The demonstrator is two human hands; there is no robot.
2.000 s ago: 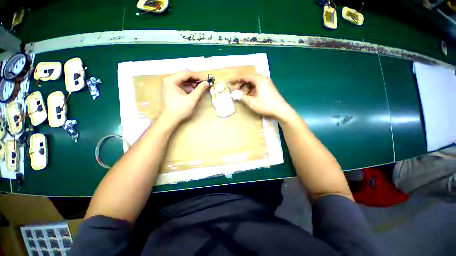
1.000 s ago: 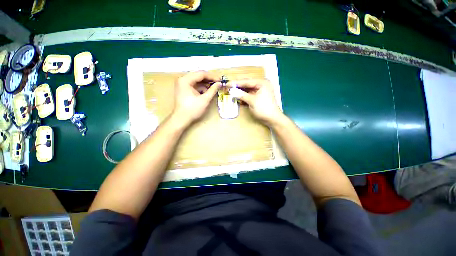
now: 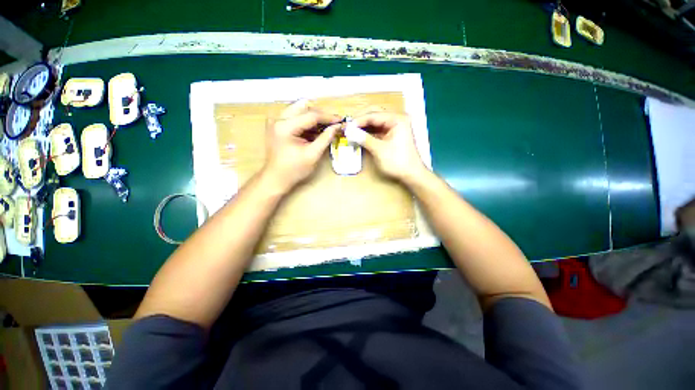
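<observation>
A cream rounded housing with a yellow patch at its upper end lies on the tan cardboard mat, near the middle. My left hand is at its upper left, thumb and finger pinched on small dark wires at the top of the housing. My right hand is at its upper right, fingertips closed at the housing's top end by the wires. The two hands' fingertips nearly meet. The fingers hide most of the wires and the housing's upper end.
Several cream housings with dark spots and silvery-blue clusters lie at left, beside dark rings. A thin tape ring is at the mat's left edge. Yellow-faced units lie beyond the white rail. Below are a gridded carton and a red object.
My fingertips have come closer together over the housing's top end. The units beyond the rail have shifted right in view. A blurred hand or arm now shows at the far right edge.
</observation>
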